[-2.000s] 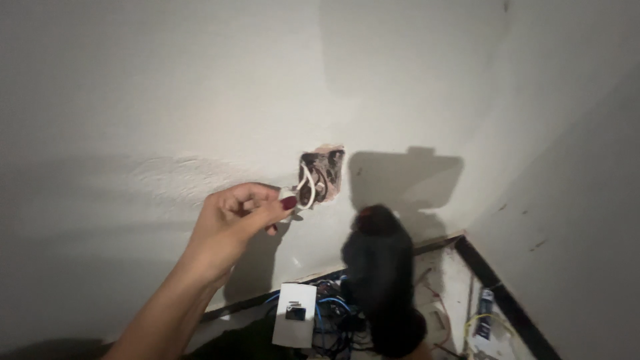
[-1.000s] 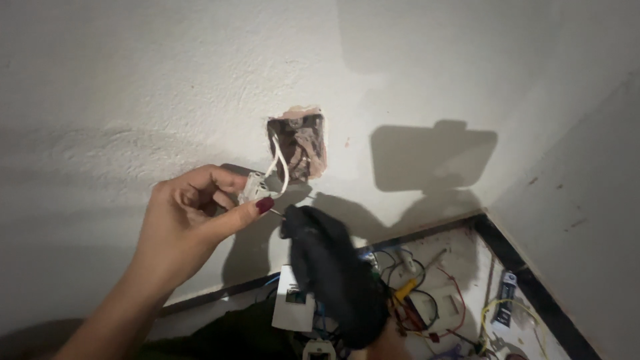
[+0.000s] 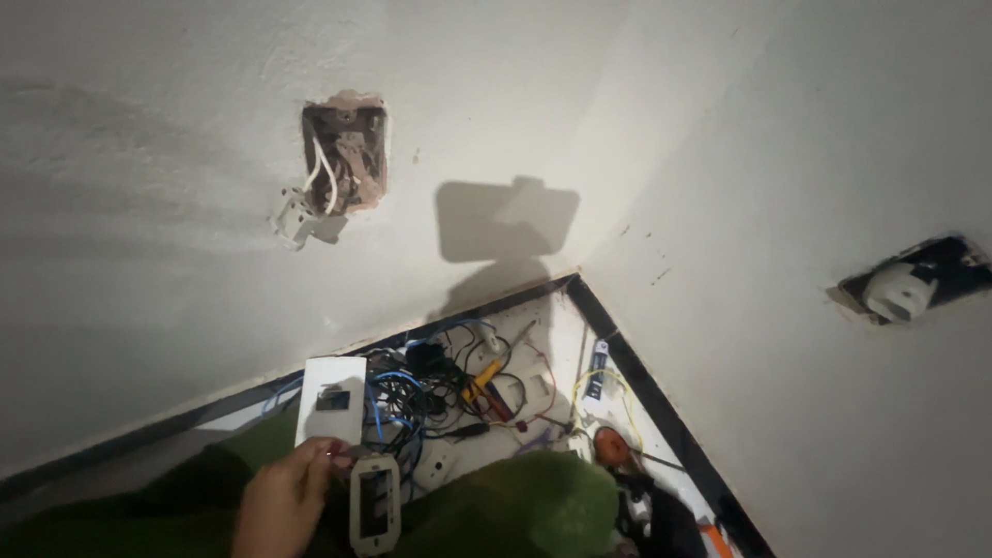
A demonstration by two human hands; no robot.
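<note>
My left hand (image 3: 283, 496) is low in the head view, its fingertips bent together between the lower edge of a white cover plate (image 3: 351, 399) and the top of a pale rectangular mounting frame (image 3: 356, 508). Whether it grips either one is unclear. I cannot make out my right hand. On the wall, a white electrical socket module (image 3: 294, 221) hangs by two white wires (image 3: 332, 182) at the lower left of an open recessed box (image 3: 363, 155).
A second wall box (image 3: 949, 263) on the right wall holds a white fitting (image 3: 899, 293). In the corner below lie tangled cables (image 3: 399, 395), a yellow-handled tool (image 3: 482, 381), an orange round object (image 3: 612, 446) and a black object (image 3: 670, 515). Green-clothed legs (image 3: 535, 504) cross the bottom.
My left hand has let go of the socket module, which now hangs from its wires, and has moved down. The black-gloved right hand has left the wall box. The view has shifted right.
</note>
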